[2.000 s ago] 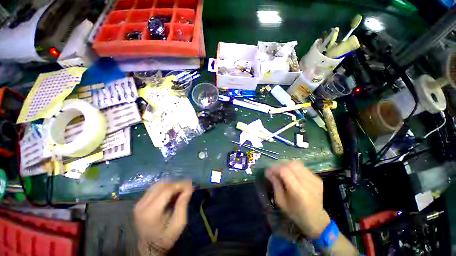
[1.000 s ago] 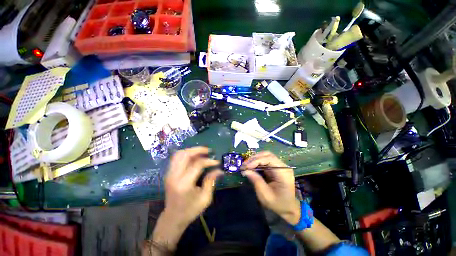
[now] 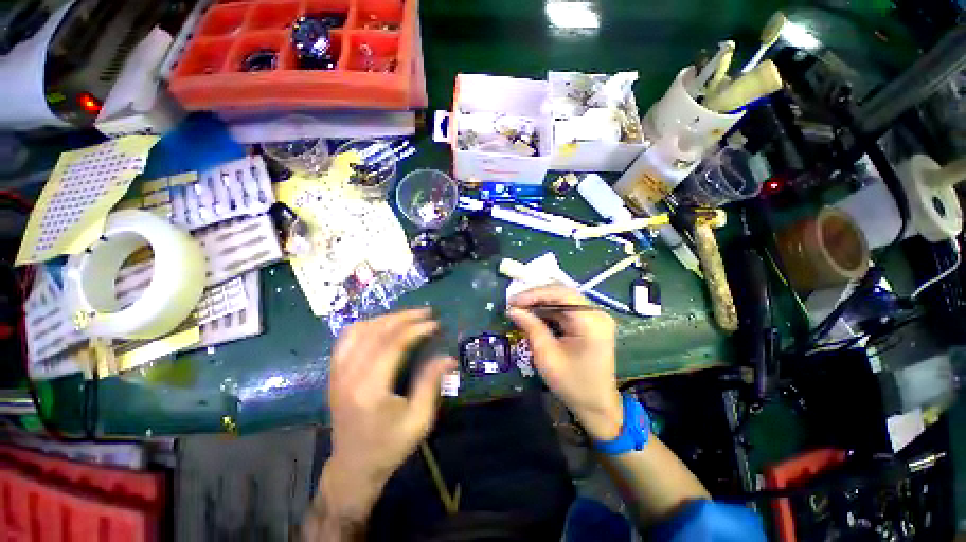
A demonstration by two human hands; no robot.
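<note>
A black squarish electronic unit [image 3: 486, 354] lies on the green bench near its front edge, between my two hands. My left hand [image 3: 379, 383] is left of it, slightly blurred, with thumb and fingers curled. A dark shape shows between them, but I cannot tell if it is a held part. My right hand [image 3: 572, 347] is right of the unit and holds thin dark tweezers [image 3: 564, 308] level, above the bench. Small gold-yellow bits [image 3: 522, 358] lie beside the unit, partly hidden by my right fingers. A small white piece [image 3: 450, 382] lies by my left thumb.
An orange-red compartment tray [image 3: 297, 93] and white boxes [image 3: 498, 166] stand at the back. A tape roll [image 3: 185, 277] lies left on label sheets. A white wipe [image 3: 536, 273], a white-blue pen [image 3: 535, 219] and a tool cup [image 3: 680, 119] are right of centre.
Both hands have come inward from the front edge. My right hand has taken hold of the tweezers and has since lifted away from the unit. My left hand has drawn back slightly left.
</note>
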